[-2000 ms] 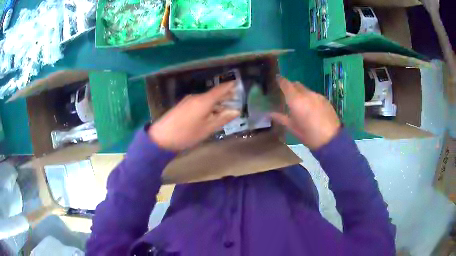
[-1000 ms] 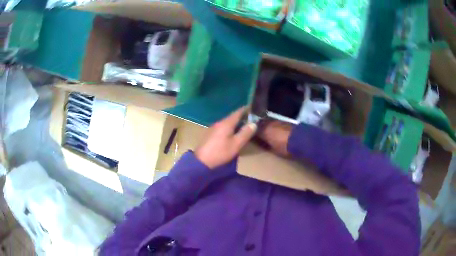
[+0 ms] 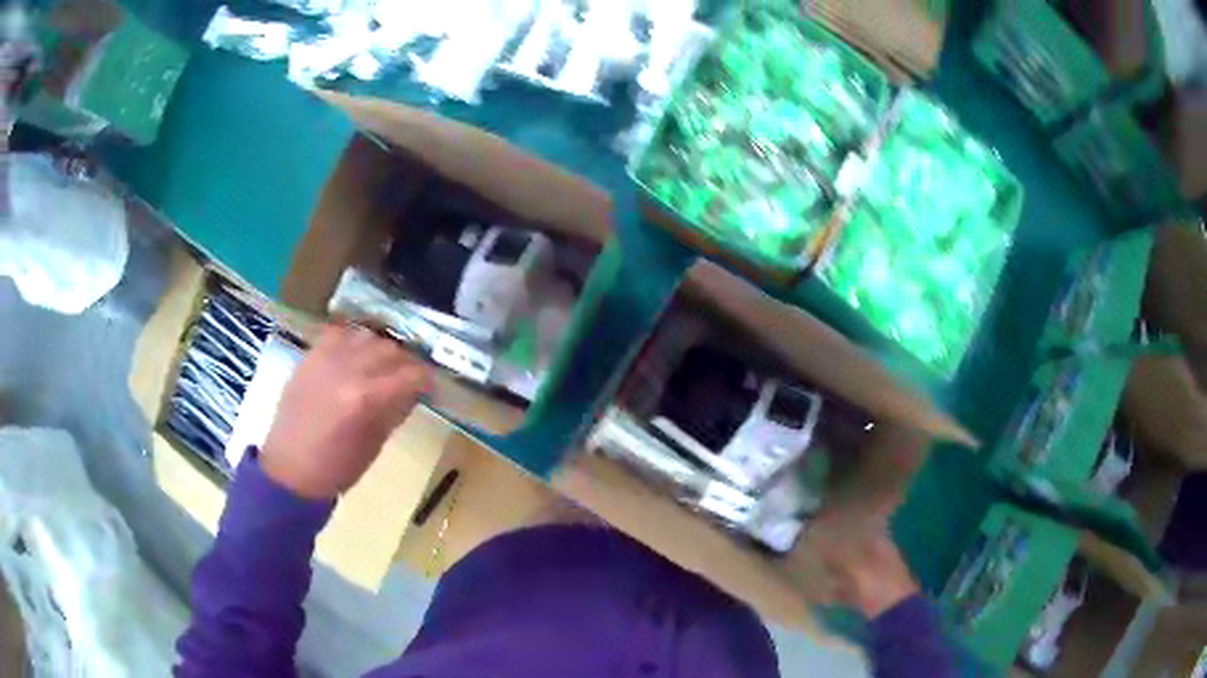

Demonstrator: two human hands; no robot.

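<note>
Two open retail boxes, brown inside, stand side by side on the green table: a left box [image 3: 318,245] and a right box [image 3: 894,457]. Each holds a white appliance body, left [image 3: 500,285] and right [image 3: 768,431], beside a dark rounded part. A bagged white accessory lies along the near side of each, left [image 3: 397,318] and right [image 3: 662,457]. A small green packet [image 3: 523,347] shows in the left box. My left hand [image 3: 347,404] is curled at the left box's near edge; its grip is unclear. My right hand [image 3: 867,567], blurred, is at the right box's near right corner.
Two bins of green packets [image 3: 761,126] stand behind the boxes. Bagged white accessories [image 3: 490,40] lie at the back. More green boxes [image 3: 1046,424] stand at right. An open brown carton [image 3: 377,530] with dark-and-white packs and a white sack [image 3: 66,543] are at lower left.
The view has turned and shifted. My left hand has moved from the right box to the left one. My right hand has come out of the right box to its near right corner.
</note>
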